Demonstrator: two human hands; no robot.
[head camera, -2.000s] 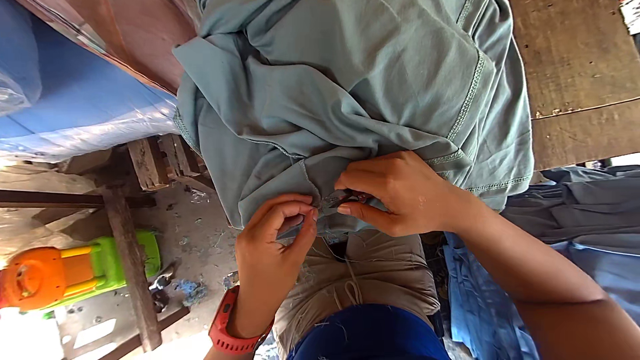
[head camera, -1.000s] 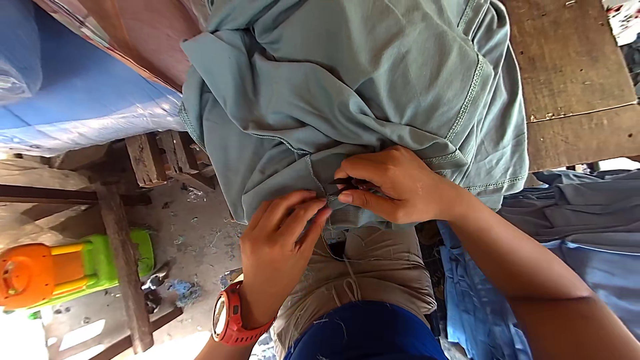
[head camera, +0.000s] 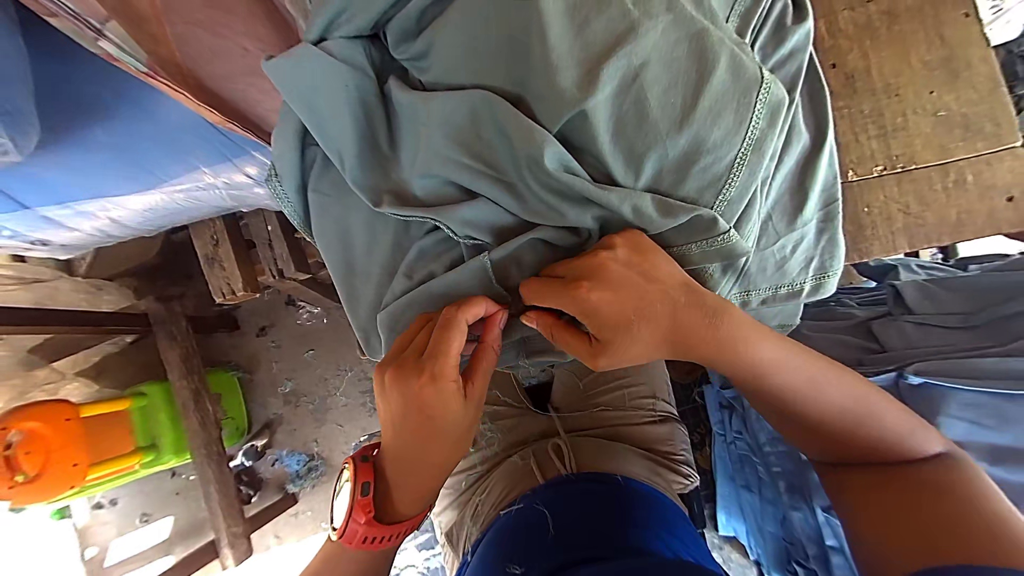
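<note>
Grey-green garments with overlocked seams (head camera: 496, 152) lie bunched over a wooden table and hang above my lap. My left hand (head camera: 436, 376), with a red watch (head camera: 364, 496) on its wrist, pinches the cloth's near edge between thumb and forefinger. Close to its right, my right hand (head camera: 616, 304) has its fingers curled, thumb and forefinger near the end of a short seam. A small dark thing partly shows inside the right fingers; what it is cannot be told.
The wooden tabletop (head camera: 920, 96) extends at the right, with dark and blue folded cloth (head camera: 776, 464) below it. Plastic-wrapped blue material (head camera: 120, 136) lies at the left. A wooden post (head camera: 196, 424) and an orange and green plastic toy (head camera: 104, 440) stand over the thread-littered floor.
The dark tool seen in my right hand earlier is now mostly hidden by the fingers. My hands, touching or nearly so a second ago, are slightly apart.
</note>
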